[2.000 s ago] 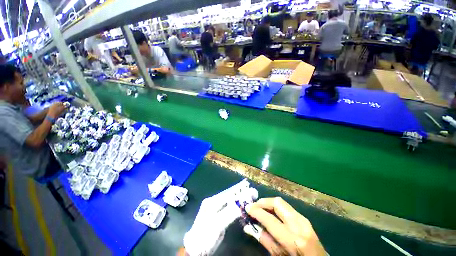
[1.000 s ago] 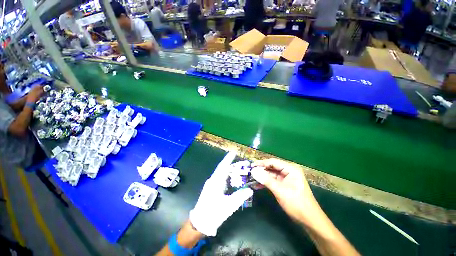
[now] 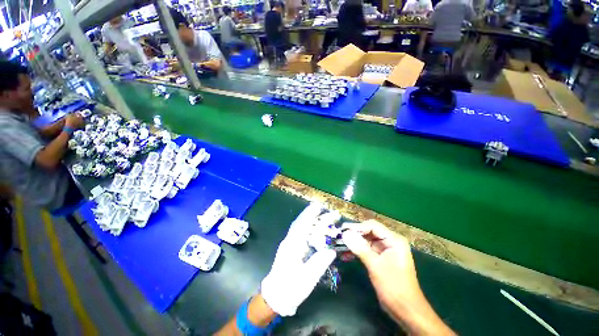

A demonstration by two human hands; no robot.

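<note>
My left hand [image 3: 297, 266], in a white glove with a blue wristband, holds a small unit in progress [image 3: 326, 235], white with dark parts. Thin wires [image 3: 332, 279] hang below it. My bare right hand [image 3: 382, 257] pinches a part of the unit at its right side with thumb and forefinger. Which part it pinches is too small to tell. Three white plastic housings [image 3: 199, 252] lie apart at the near right of the blue sheet [image 3: 141, 266], beside rows of more housings [image 3: 151, 180].
Units are heaped [image 3: 111, 144] at far left, by a seated person [image 3: 33, 144]. The green conveyor belt [image 3: 394, 177] carries scattered units [image 3: 268, 120]. A thin white stick [image 3: 529, 312] lies at right. Across the belt are an open carton [image 3: 371, 65] and a blue sheet [image 3: 479, 125].
The view has shifted slightly. My hands have turned with the unit between them, and the left wristband and hanging wires now show. Small units on the belt have moved left.
</note>
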